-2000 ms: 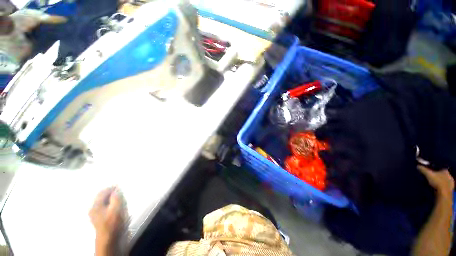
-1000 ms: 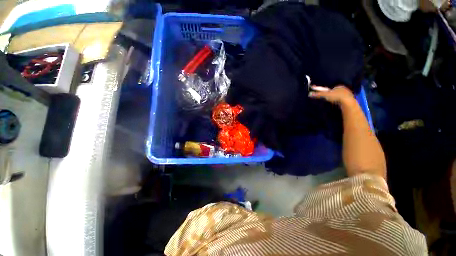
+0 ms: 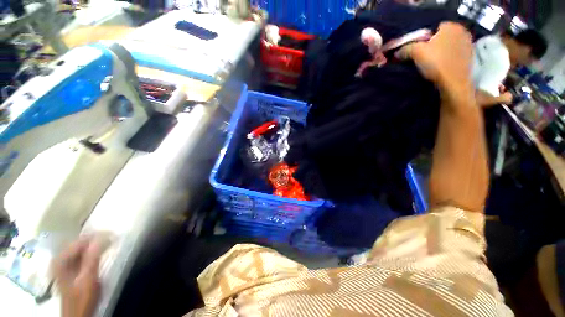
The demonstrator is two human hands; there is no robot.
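Note:
My right hand (image 3: pixel 441 57) is raised at the upper right, gripping a pink-white fabric tie (image 3: pixel 375 49) at the top of a large dark bundle of cloth (image 3: pixel 372 124). The bundle hangs from the hand over the right part of a blue slatted crate (image 3: pixel 266 201). My left hand (image 3: pixel 79 263) is blurred over the front of the white machine table (image 3: pixel 145 179) at lower left; its fingers look curled, and whether it holds anything cannot be told.
The white and blue sewing machine (image 3: pixel 56 111) is at left, with a black flat rectangle (image 3: pixel 152 131) on its bed. The crate holds a clear bag (image 3: pixel 260 150) and an orange-red bag (image 3: pixel 286 182). A red crate (image 3: pixel 284 62) stands behind. A person (image 3: pixel 495 62) is at upper right.
My right hand has risen from the crate area, lifting the dark bundle up by its tie. My left hand, out of view one second ago, shows again. The view has shifted.

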